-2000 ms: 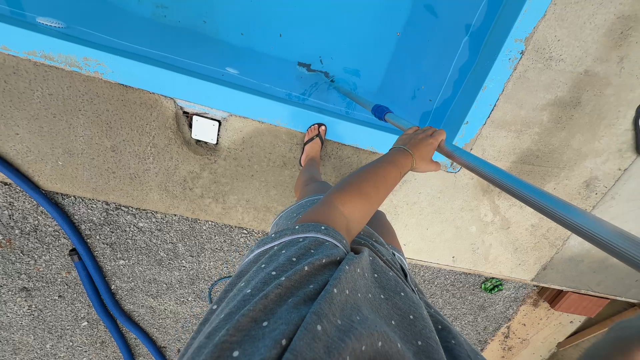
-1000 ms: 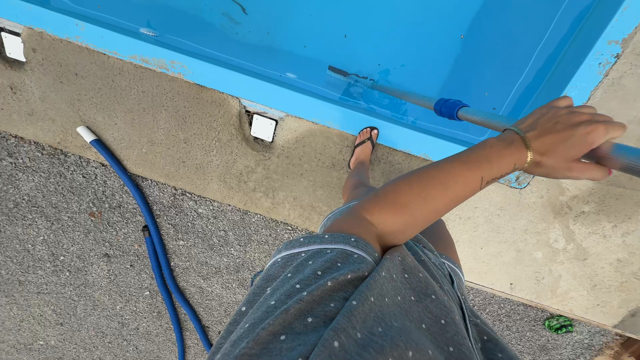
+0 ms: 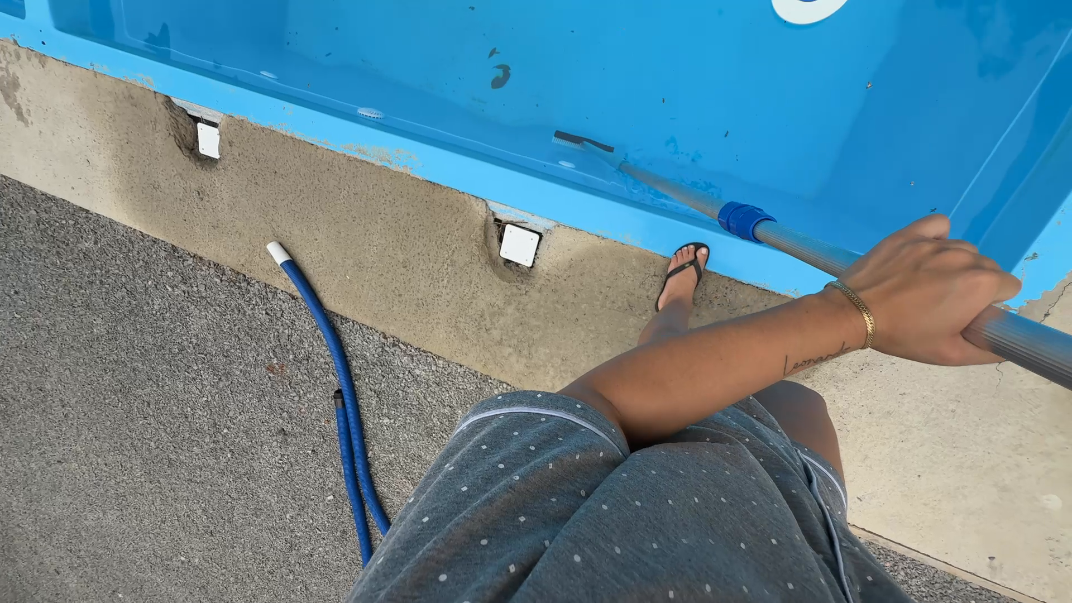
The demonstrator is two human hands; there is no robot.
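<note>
My left hand (image 3: 930,293) is closed around a grey ribbed telescopic pole (image 3: 808,249), palm down, at the right of the view. A blue locking collar (image 3: 745,221) sits on the pole beyond the hand. The pole slants down into the water of a blue pool (image 3: 469,50), where a pool brush head (image 3: 584,142) with pale bristles lies near the side wall. The near part of the pole runs out of view at the right edge. My right hand is not in view.
A light blue pool rim (image 3: 318,121) borders a concrete deck (image 3: 377,226). White square covers (image 3: 519,245) sit in broken recesses. A blue hose (image 3: 322,318) lies across deck and gravel surface (image 3: 167,377). My flip-flopped foot (image 3: 682,275) stands beside the rim.
The view has shifted left along the pool. My left hand stays closed on the pole, and the brush head has moved left along the pool wall. The hose's white end has come into view.
</note>
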